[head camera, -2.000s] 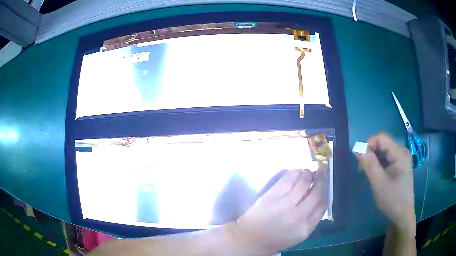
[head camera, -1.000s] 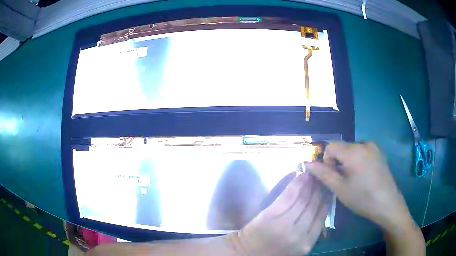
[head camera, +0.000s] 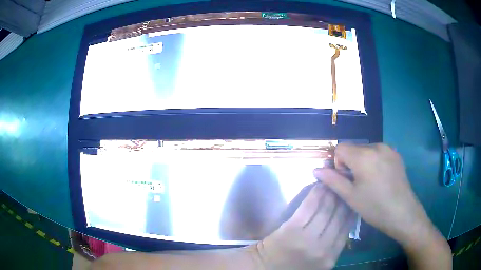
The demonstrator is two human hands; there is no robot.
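Note:
Two bright silver-white panels lie in a black tray (head camera: pixel 227 126), the far panel (head camera: pixel 248 68) and the near panel (head camera: pixel 200 184). A gold flex cable (head camera: pixel 334 74) runs down the far panel's right end. My left hand (head camera: pixel 311 224) lies over the near panel's right part, fingers pointing away from me. My right hand (head camera: pixel 374 184) is bent over its upper right corner, its thumb touching or just above the left fingers. The near panel's flex cable is hidden under the hands. No tape piece shows, and I cannot tell what the fingertips hold.
Scissors with turquoise handles (head camera: pixel 450 167) lie on the green mat (head camera: pixel 416 116) right of the tray, blades pointing away. A ribbed grey-white rail (head camera: pixel 105 15) runs behind the tray. A dark grey block (head camera: pixel 471 84) stands at the far right. Pink material (head camera: pixel 103 245) shows below the bench at lower left.
My right hand has moved left from beside the tray, with a white tape piece then in its fingers, onto the near panel's corner. The tape piece is out of sight. My left hand has stayed there.

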